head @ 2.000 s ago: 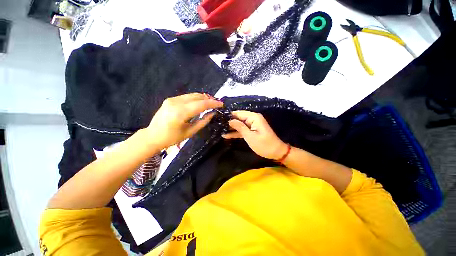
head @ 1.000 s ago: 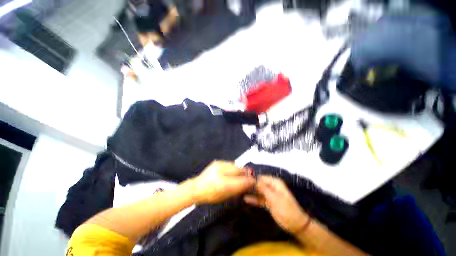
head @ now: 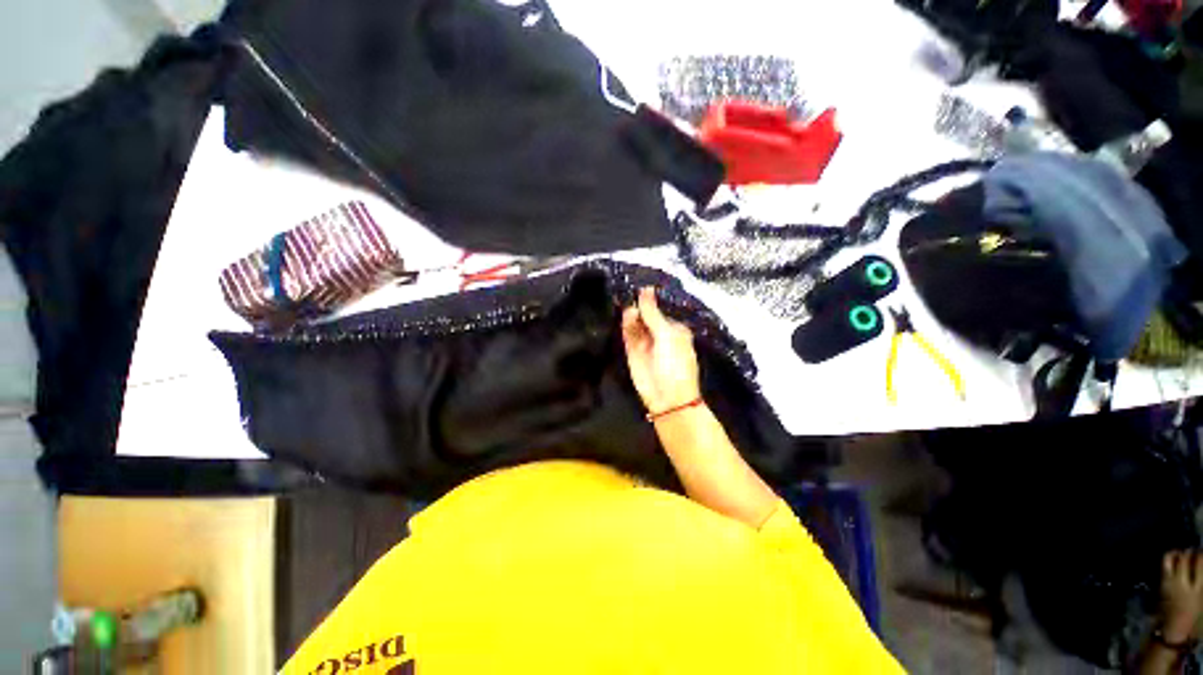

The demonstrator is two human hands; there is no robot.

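Note:
A black jacket [head: 435, 396] with smooth lining lies over the table edge and toward my lap. A narrow black-and-white speckled trim [head: 462, 317] runs along its upper edge. My right hand [head: 664, 356], with a red band at the wrist, pinches the jacket edge between fingertips and thumb right of the middle. The cloth is bunched up beside the fingertips. No needle or thread can be made out. My left hand is not in view.
Striped bundle [head: 317, 261] and reddish scissors [head: 495, 270] lie left; a second black garment [head: 462, 119] lies beyond. Red holder [head: 772, 143], thread cones [head: 838, 330], yellow-handled pliers [head: 924, 356] and denim-topped bag [head: 1088, 237] are right. A person's hand [head: 1178, 587] shows bottom right.
My left hand has gone out of view, and my right hand stays on the jacket edge. The view has shifted, bringing in the striped bundle, the wooden surface and a person's hand.

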